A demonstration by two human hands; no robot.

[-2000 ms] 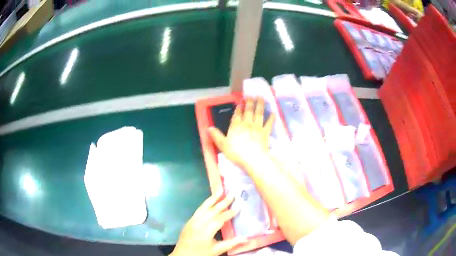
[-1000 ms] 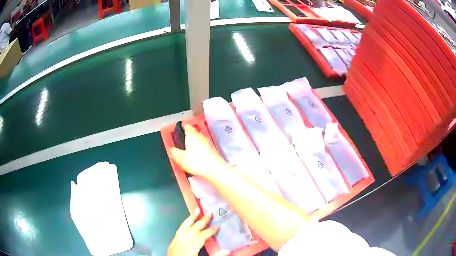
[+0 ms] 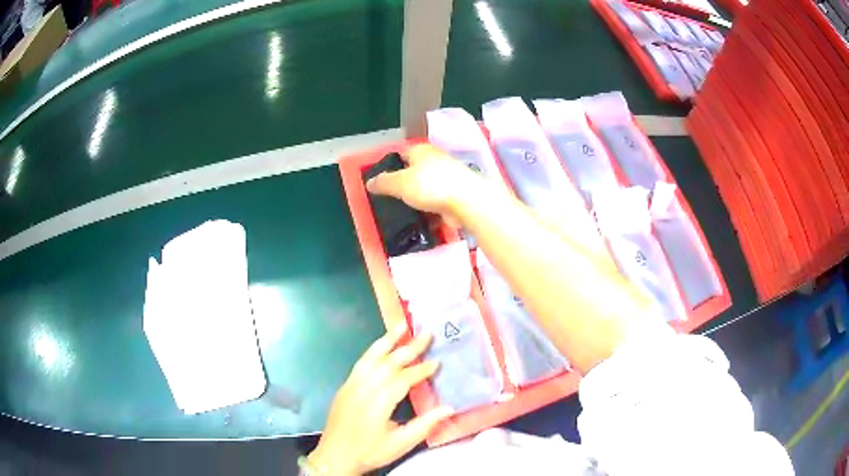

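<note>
The red tray point(image 3: 356, 209) lies on the green bench, with bagged phones in frosted sleeves point(image 3: 452, 330) in its pockets. The far left pocket holds no sleeve; black shows in it. My right hand point(image 3: 424, 184) reaches over the tray and pinches the upper end of a black phone point(image 3: 384, 170) there; the fingers partly hide it. Something black and glossy also shows at the pocket's lower end. My left hand point(image 3: 382, 402) lies at the tray's near left edge, fingers apart, fingertips against the tray and the nearest sleeve, holding nothing.
A loose stack of white empty bags point(image 3: 207, 316) lies on the bench left of the tray. A tall block of stacked red trays point(image 3: 777, 139) stands at the right. Another filled red tray point(image 3: 663, 85) lies behind. A pale upright point(image 3: 426, 70) stands behind the working tray. A blue stool point(image 3: 827, 330) is at lower right.
My right hand moved from resting flat over the tray to pinching the black phone at the far left pocket. My left hand stays at the near left edge. The camera view has shifted.
</note>
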